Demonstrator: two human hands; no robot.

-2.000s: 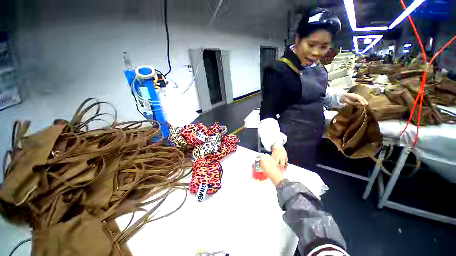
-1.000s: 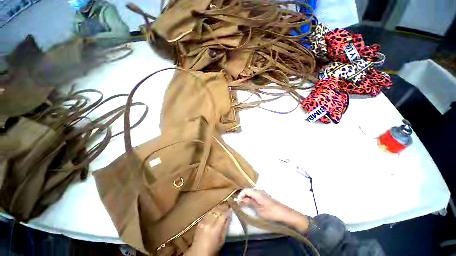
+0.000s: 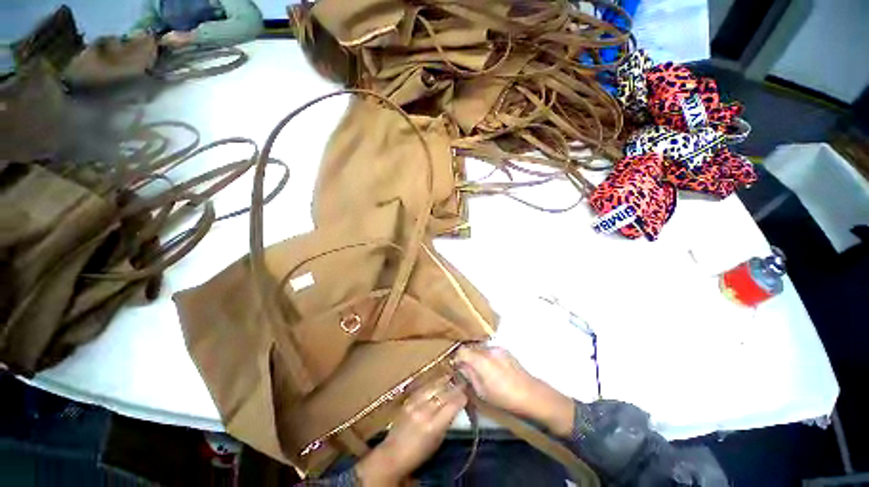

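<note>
A tan-brown bag (image 3: 343,352) lies in front of me at the table's near edge, its handles looping up and over it. A pale gold zipper (image 3: 381,400) runs along its near opening. A small metal ring (image 3: 351,323) and a pale label (image 3: 302,281) show on it. My left hand (image 3: 419,428) grips the bag's near edge below the zipper. My right hand (image 3: 500,380) pinches the bag by the zipper's right end, close to my left fingertips. What lies between the fingertips is too small to tell. A thin dark tool with a cord (image 3: 583,328) lies to the right.
Brown bags with tangled straps (image 3: 486,76) are heaped at the back, with more bags (image 3: 57,257) at the left. Leopard-print bundles (image 3: 638,195) and a bottle with red (image 3: 753,281) are on the white table (image 3: 648,352) at right. A person's sleeve (image 3: 229,24) shows at the far left.
Two seconds ago my right hand was at the bottle, near another person's hand. Since one second ago, my right hand has drawn closer to my left at the zipper end.
</note>
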